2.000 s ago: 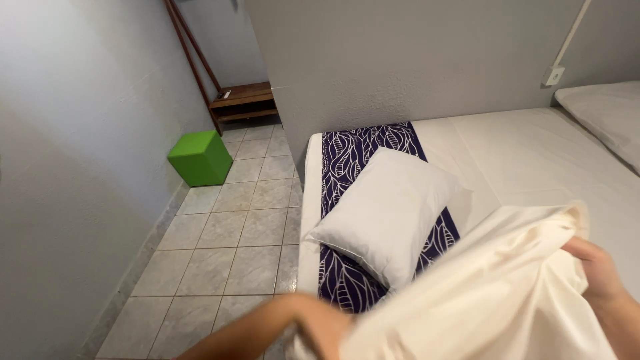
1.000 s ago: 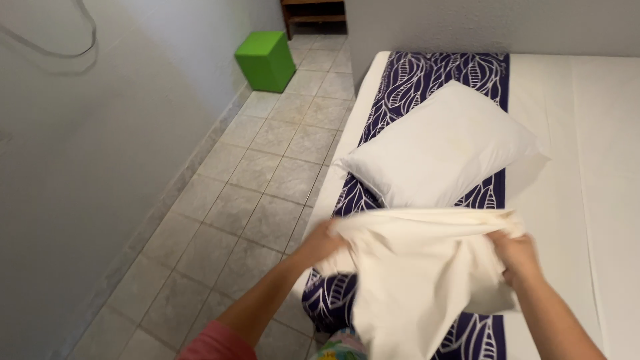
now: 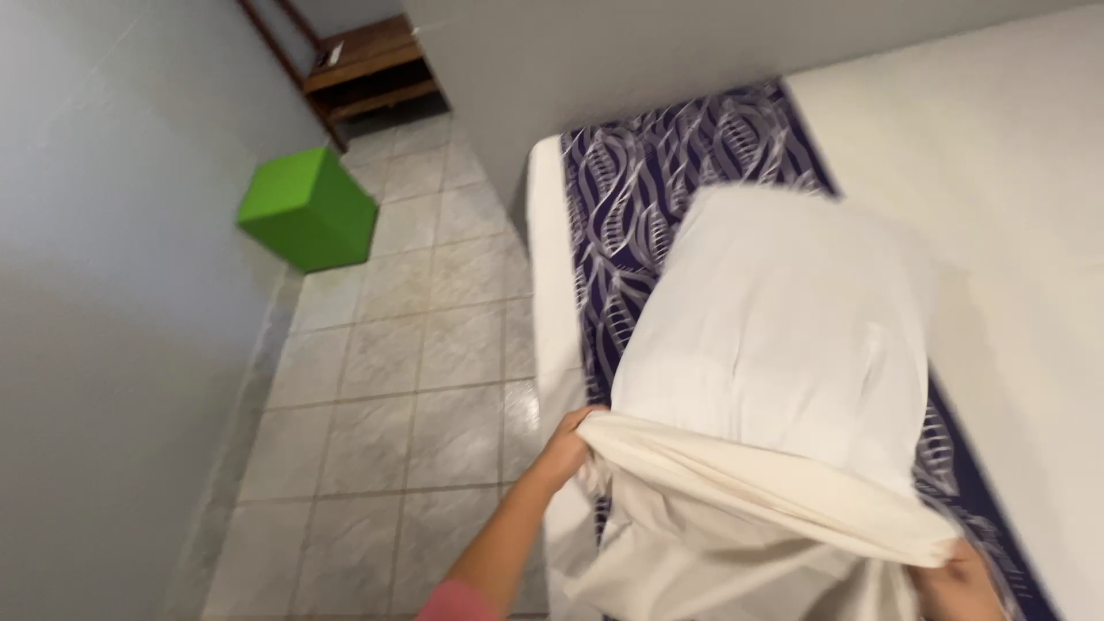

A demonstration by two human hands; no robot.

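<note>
A cream pillowcase (image 3: 733,483) is stretched between my two hands at its open edge. My left hand (image 3: 569,444) grips the left corner of that edge, beside the bed's side. At the lower right, my right hand (image 3: 957,578) grips the other end of the edge. The near end of a white pillow (image 3: 785,319) lies against the opening, and the cloth hides how far it reaches inside. Beneath the pillow, a dark purple bed runner (image 3: 621,207) with a pale leaf pattern crosses the white-sheeted bed (image 3: 1018,216).
Left of the bed runs a tiled floor (image 3: 379,362) with a green cube stool (image 3: 310,210) against the grey wall (image 3: 112,285). A wooden shelf unit (image 3: 371,56) stands farther back. Another grey wall (image 3: 604,52) borders the bed's far side.
The pillowcase, held above the near part of the runner a second ago, now has its edge at the pillow's near end. The pillow has turned and now points more lengthwise away from me.
</note>
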